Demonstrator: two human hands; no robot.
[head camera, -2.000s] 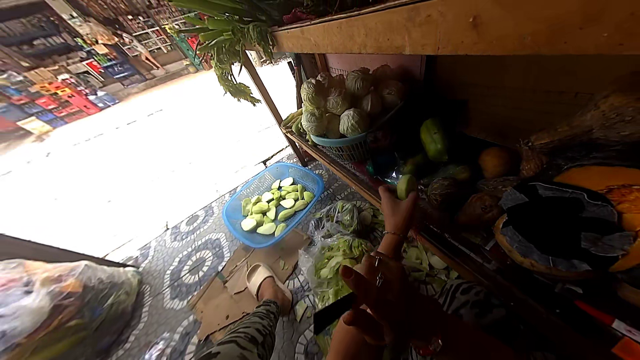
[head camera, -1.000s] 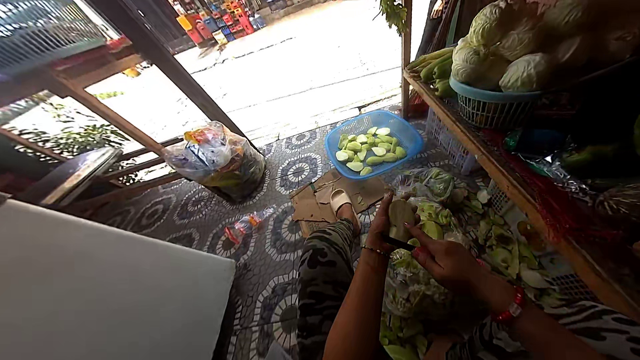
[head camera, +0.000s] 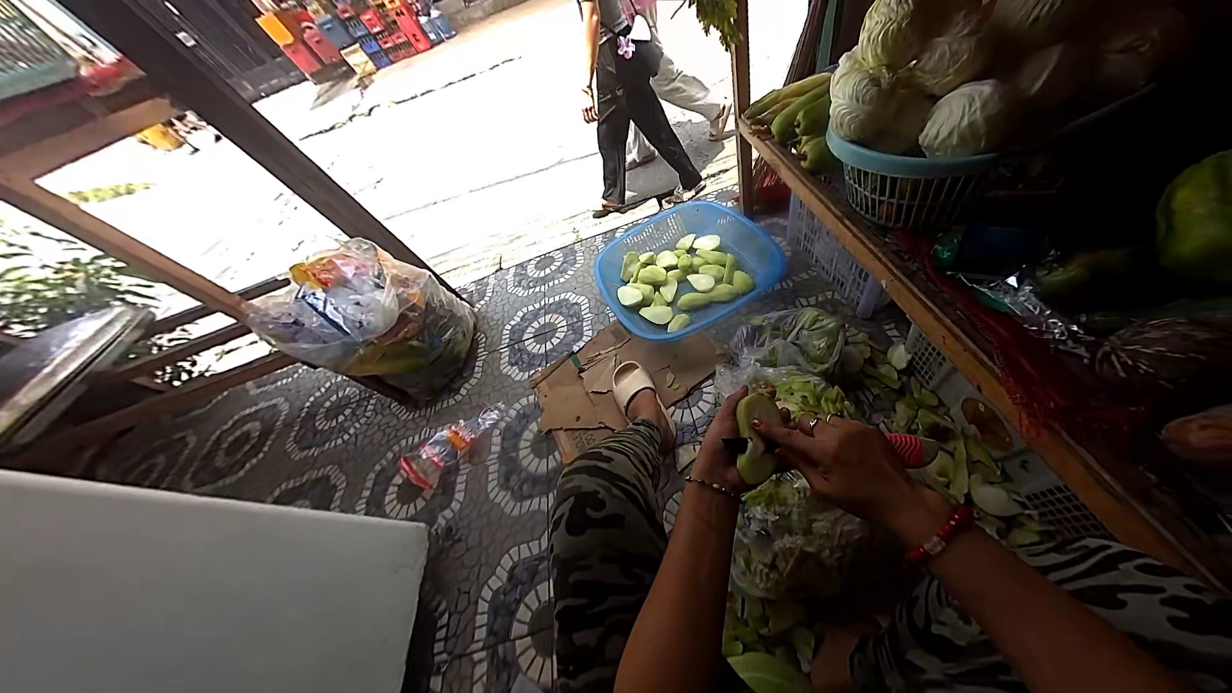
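Note:
A pale green chayote-like vegetable (head camera: 757, 438) lies in my left hand (head camera: 720, 448), whose fingers curl round it. My right hand (head camera: 847, 462) is closed on a knife, its dark blade (head camera: 736, 445) against the vegetable; the handle is hidden in the fingers. Below and behind both hands, clear plastic bags of leafy green trimmings (head camera: 794, 539) rest between my legs. Beyond them, a blue plastic basket (head camera: 626, 318) on the floor holds several peeled, cut pale green pieces (head camera: 707, 282).
Flattened cardboard (head camera: 568, 395) lies under my foot. A filled plastic bag (head camera: 414, 337) stands left, near a crumpled wrapper (head camera: 448, 449) and a white surface (head camera: 212, 587). At right, a wooden shelf (head camera: 924, 298) bears a basket of cabbages (head camera: 914, 164). Two people (head camera: 626, 106) are outside.
My left hand, earlier reaching toward the shelf with a green vegetable, is now over the bags beside my right hand. Two people have come into view outside. The view has swung left.

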